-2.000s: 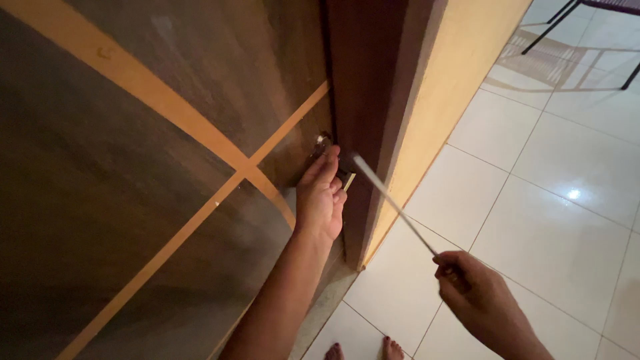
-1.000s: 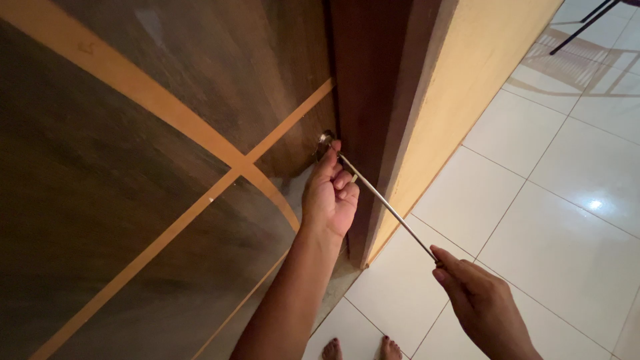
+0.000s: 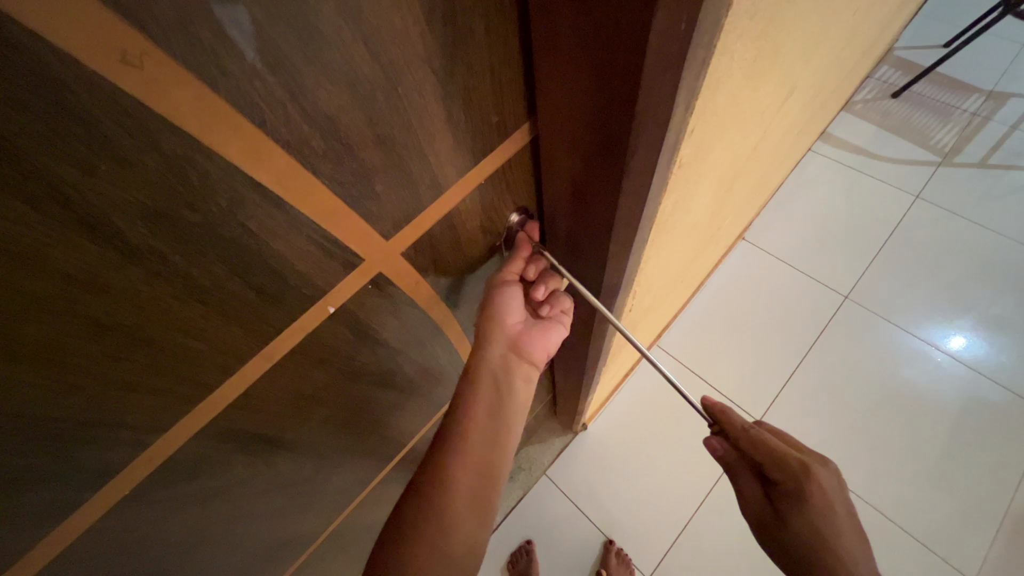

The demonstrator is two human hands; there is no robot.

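Note:
A long thin metal shaft (image 3: 632, 340), seemingly of a screwdriver, slants from my right hand (image 3: 788, 480) up to my left hand (image 3: 528, 300). My right hand is closed around its near end, which the fingers hide. Its far end lies by my left fingertips, at a shiny round metal fitting (image 3: 520, 218) near the edge of the dark wooden door (image 3: 304, 336). My left thumb and forefinger pinch a small part at the fitting, too covered to name. A small yellowish piece shows beside the curled left fingers.
Right of the door stands a dark wooden door frame (image 3: 592, 120), then a yellow wall (image 3: 720, 184). White floor tiles (image 3: 888, 336) lie beyond. Thin dark furniture legs (image 3: 948, 60) show at the top right, and two bare feet (image 3: 614, 558) at the bottom.
The shaft's far end, apart from my left hand two seconds ago, has come in to the left fingertips. My left hand has stayed at the fitting.

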